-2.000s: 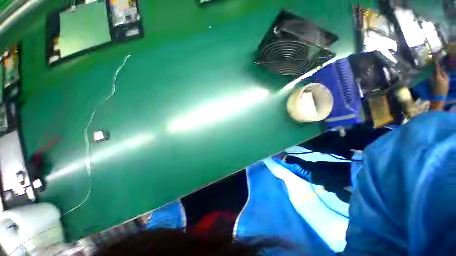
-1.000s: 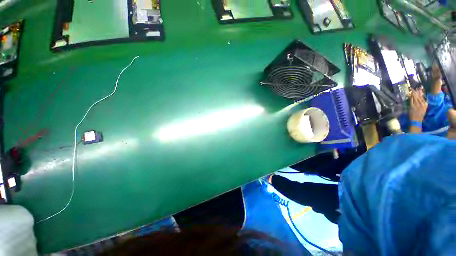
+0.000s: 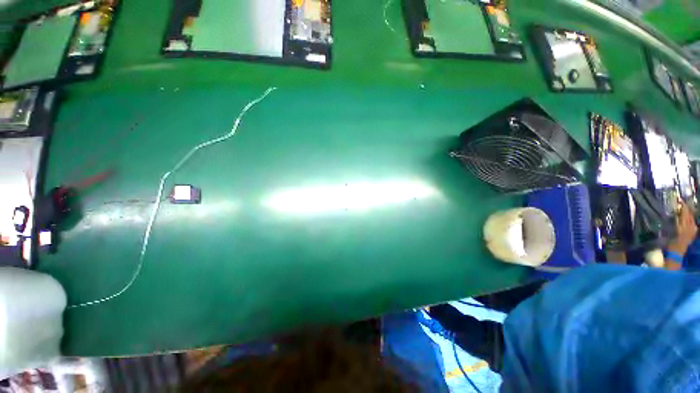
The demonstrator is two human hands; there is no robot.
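Observation:
Neither of my hands is in view. Nearest in front, a small black speaker-like piece with a white face [image 3: 184,193] lies on the green bench mat [image 3: 345,261]. A thin wire runs left from it. A long curly strand of solder wire [image 3: 147,238] lies just left of it, running down to a white roll [image 3: 29,322] at the left edge. Small dark parts with red and black leads [image 3: 65,201] lie at the left, beside an opened tablet assembly [image 3: 21,180].
Opened tablets [image 3: 230,27] lie along the back. At right are a black fan [image 3: 514,150], a cream tape roll [image 3: 518,236], a blue box [image 3: 564,222] and more boards [image 3: 616,157]. A large blue sleeve [image 3: 606,330] fills the lower right. Another person's hand [image 3: 680,230] shows at the right edge.
The view has turned, so the bench things sit further right and more back-row tablets show. The speaker-like piece and solder strand lie as before. Only one distant hand now shows at the right.

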